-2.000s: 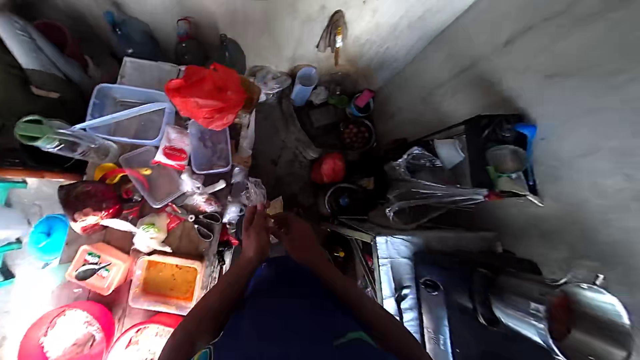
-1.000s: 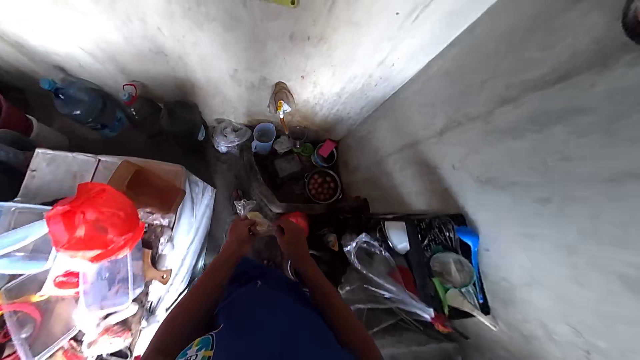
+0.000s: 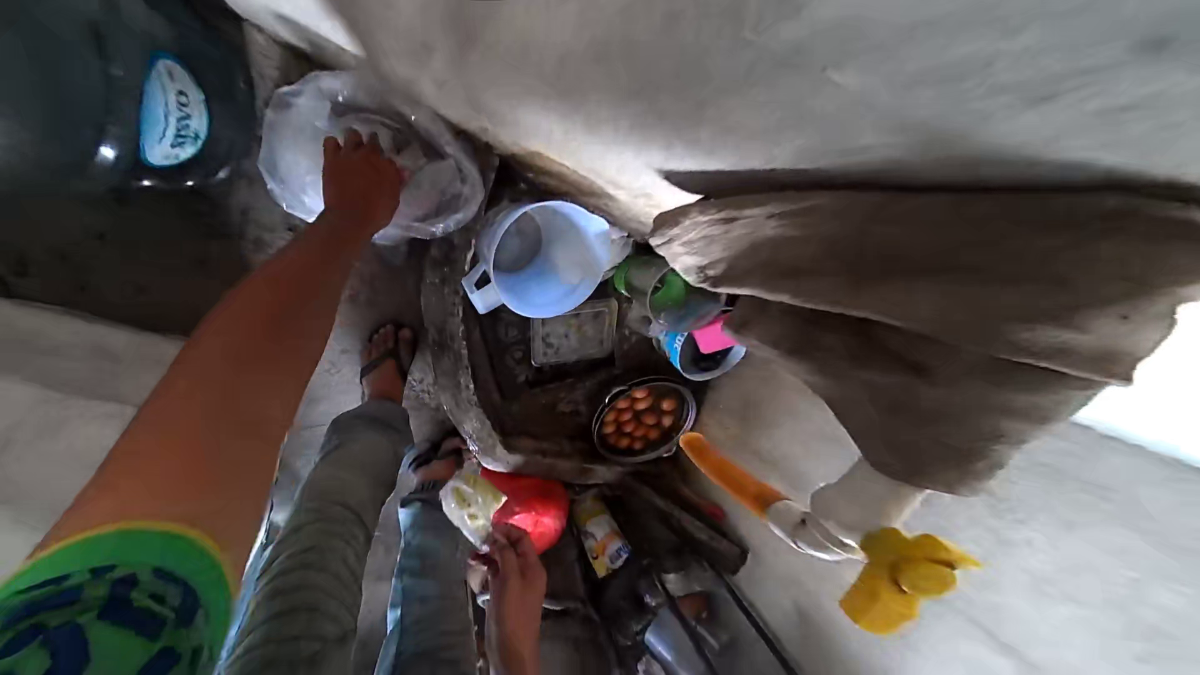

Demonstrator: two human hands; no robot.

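Note:
My left hand is at the upper left, over a large clear plastic bag that holds pale and reddish items. Its fingers are a little apart at the bag; no firm grip shows. Low in the view, my right hand has its fingers closed at the lower edge of a small clear plastic bag with pale yellow contents. A red plastic bag lies right behind it. Between the two hands are a translucent plastic jug with a handle and a clear rectangular container.
A pot of round brown eggs sits in a low concrete-edged area. Near it are a tub with a pink item and a green-rimmed container. A grey cloth hangs at right beside an orange handle. A large bottle stands upper left.
My hands, together around a small clear packet before, are now apart: the left has reached up and left to the large plastic bag. The view has moved closer to the wall corner.

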